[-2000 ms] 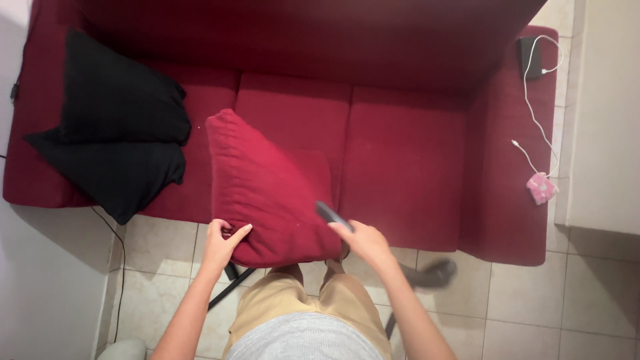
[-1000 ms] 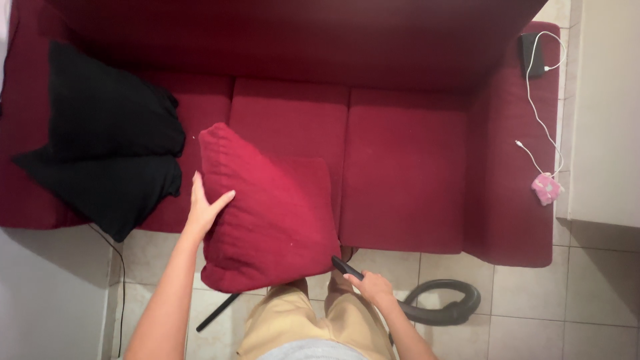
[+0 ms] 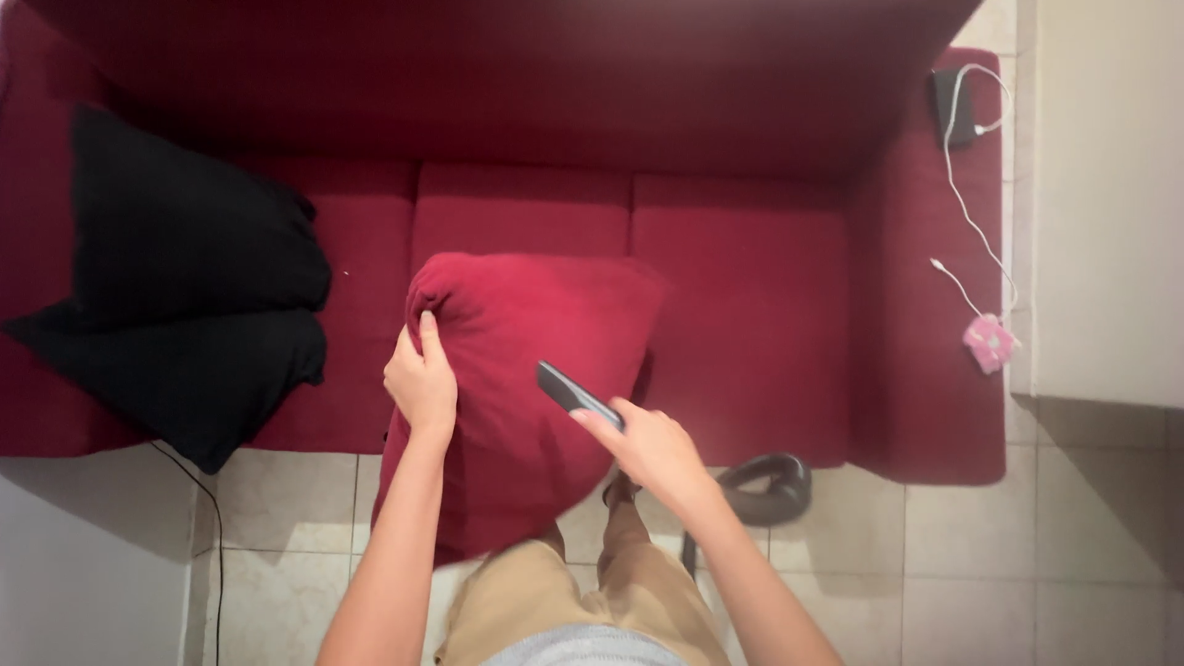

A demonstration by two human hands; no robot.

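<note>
A red fabric cushion [image 3: 527, 370] is held up in front of the seat of a red sofa [image 3: 740, 305]. My left hand [image 3: 423, 375] grips its left edge, thumb on the front face. My right hand [image 3: 647, 444] is closed around a dark, flat-ended handheld tool, apparently a vacuum cleaner's crevice nozzle [image 3: 578, 393], whose tip points up and left over the cushion. Whether the tip touches the fabric I cannot tell. A dark hose [image 3: 772, 490] loops beside my right forearm, low by the sofa's front edge.
Two black cushions [image 3: 185, 231] lie at the sofa's left end. On the right armrest are a dark box-shaped device [image 3: 955, 106], a white cable [image 3: 967, 208] and a small pink item [image 3: 990, 343]. A thin black cord [image 3: 220, 536] runs down the tiled floor [image 3: 287, 499] at left.
The red cushion has been turned, and my left hand now grips its edge instead of lying spread on it. My right hand has brought the nozzle up from the cushion's lower right corner to over its face.
</note>
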